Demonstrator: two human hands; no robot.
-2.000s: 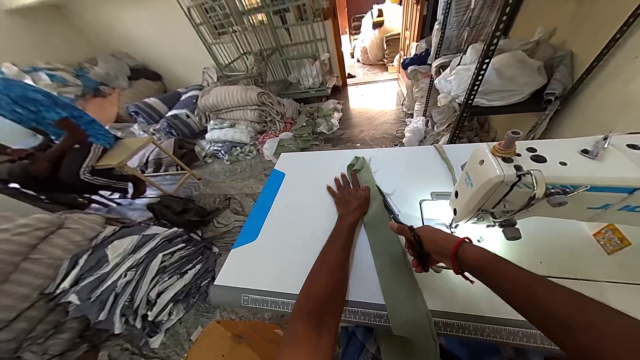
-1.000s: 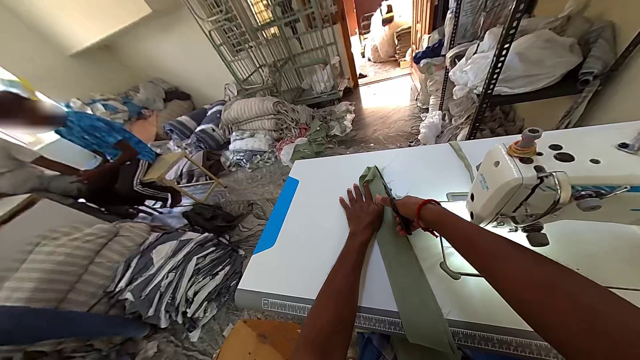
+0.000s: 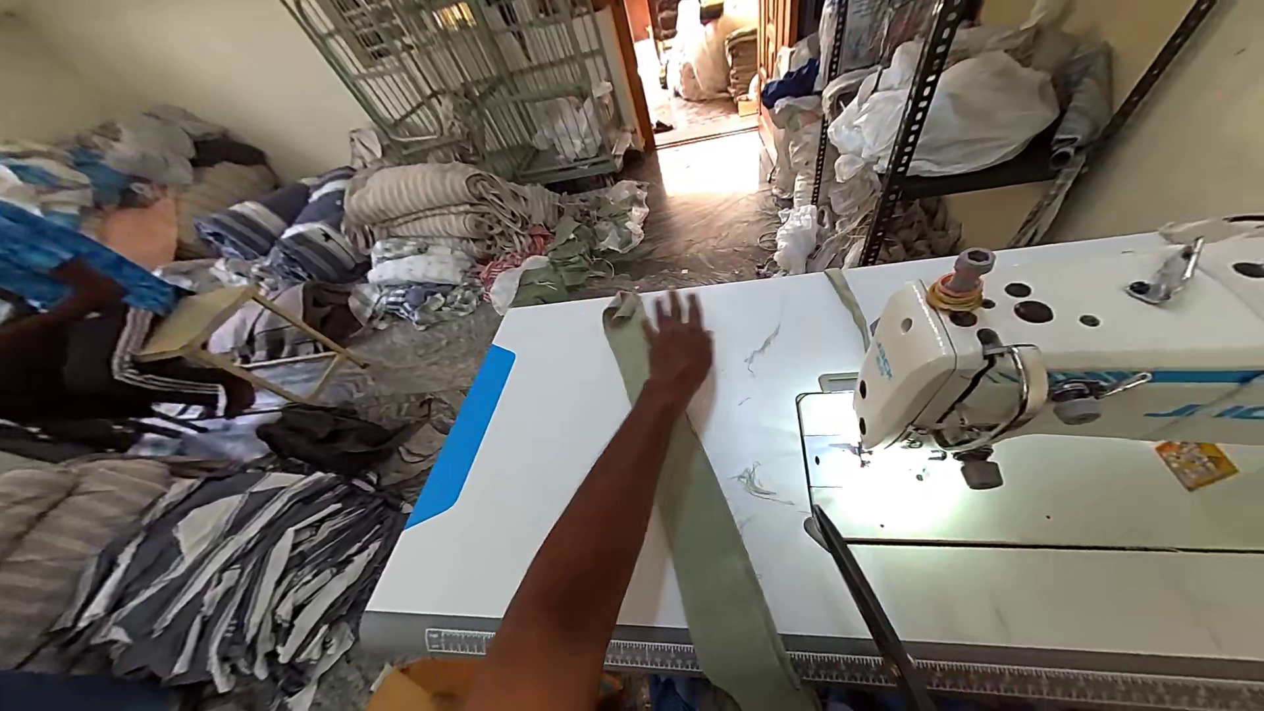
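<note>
A long green cloth strip [image 3: 706, 538] lies across the white sewing table, its top end crumpled and its lower end hanging over the front edge. My left hand [image 3: 679, 346] rests palm down near that top end, fingers spread, partly over the strip's right edge. Dark scissors [image 3: 861, 592] point up from the bottom edge of the view, tips beside the needle plate; their handles are out of sight. My right hand is out of view, so whether it holds them is hidden. Loose threads [image 3: 755, 484] lie right of the strip.
A lit sewing machine [image 3: 1066, 365] stands at the right. A narrow green strip [image 3: 847, 301] lies behind it. Cloth bundles [image 3: 444, 202] and a striped cloth pile [image 3: 232, 573] cover floor at the left, near a seated person [image 3: 89, 306] and a chair [image 3: 202, 321]. A shelf holds white bags [image 3: 973, 114].
My right hand was at the strip with the scissors and has gone out of view. The scissors are now away from the strip, lower right. My left hand now lies towards the strip's right side.
</note>
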